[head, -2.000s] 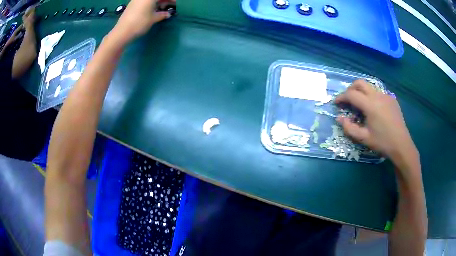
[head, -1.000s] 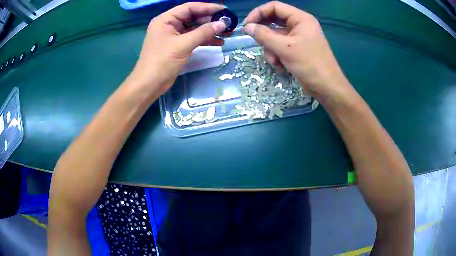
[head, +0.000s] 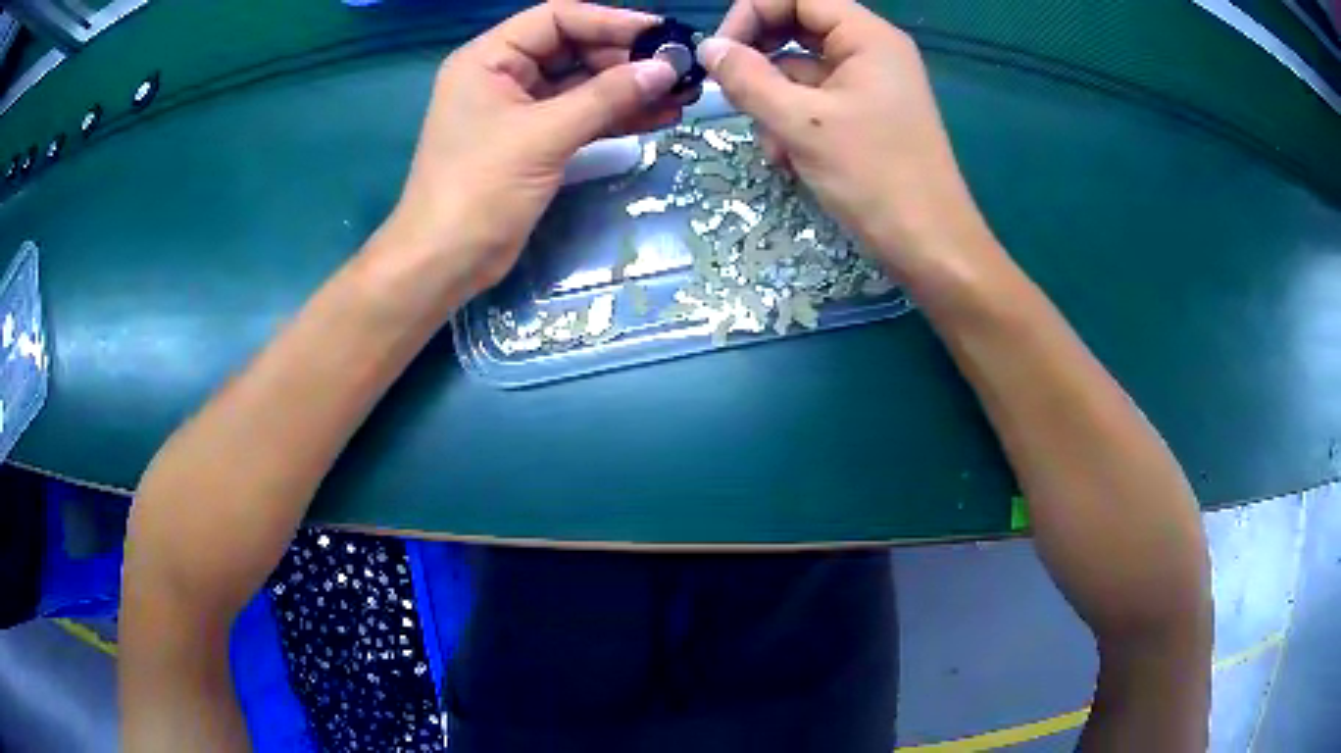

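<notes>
My left hand (head: 515, 125) holds a round black component (head: 669, 56) with a silvery centre between thumb and fingers, above the far edge of the clear box. My right hand (head: 838, 118) has its thumb and forefinger pinched at the component's right edge; whether a small flat piece is between them is too small to tell. Below the hands lies the clear plastic box (head: 515, 371) on the bench. Many small pale pieces (head: 750, 243) are heaped in its right part, fewer at its lower left. A white paper (head: 603, 159) in it is partly hidden by my left hand.
Several round black components (head: 91, 121) stand in a row at the upper left of the green bench (head: 706, 456). A second clear box (head: 21, 353) is cut off at the left edge. A deep-blue bin (head: 434, 603) full of black components stands below the bench edge.
Since two seconds ago both hands have come together over the box with a component. In the last second, my right fingertips have closed in to the component's edge. The view has shifted slightly.
</notes>
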